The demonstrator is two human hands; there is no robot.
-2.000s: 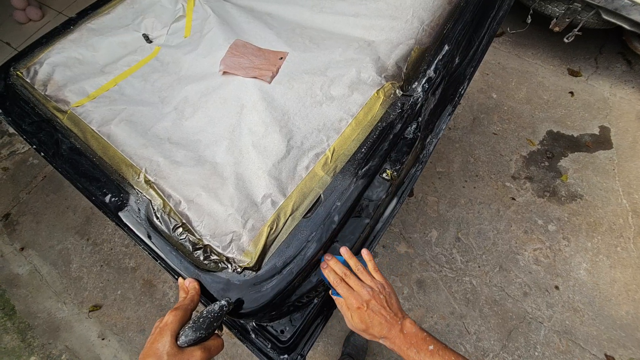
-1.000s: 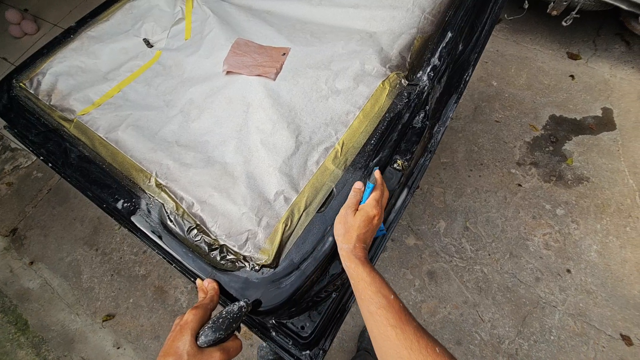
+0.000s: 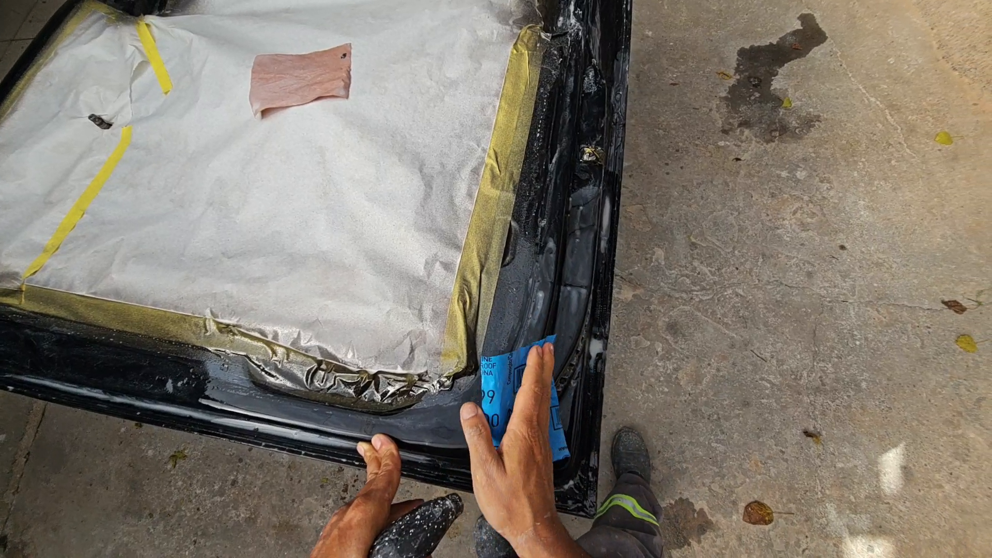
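Note:
A black vehicle panel (image 3: pixel 287 387), wet and streaked in places, has its middle covered by white masking sheet (image 3: pixel 310 217) with yellow masking tape (image 3: pixel 492 194) along the edges. My right hand (image 3: pixel 515 457) presses a blue sheet of sandpaper (image 3: pixel 500 384) flat on the panel's near right corner, fingers pointing up. At the near rim is my left hand (image 3: pixel 368 496), its fingertips touching the edge. Beside its palm is a dark, white-speckled rounded object (image 3: pixel 418 531); whether the hand grips it I cannot tell. A pinkish rectangular piece (image 3: pixel 301 79) lies on the white sheet.
Concrete floor (image 3: pixel 775 310) surrounds the panel, with a dark wet patch (image 3: pixel 763 81) and scattered leaves at the right. My shoe (image 3: pixel 630 453) and a trouser leg with a reflective band (image 3: pixel 629 508) are close to the panel's near right corner.
My right hand has moved with the blue sandpaper from farther up the right side of the frame back to the near corner. The view has shifted and turned.

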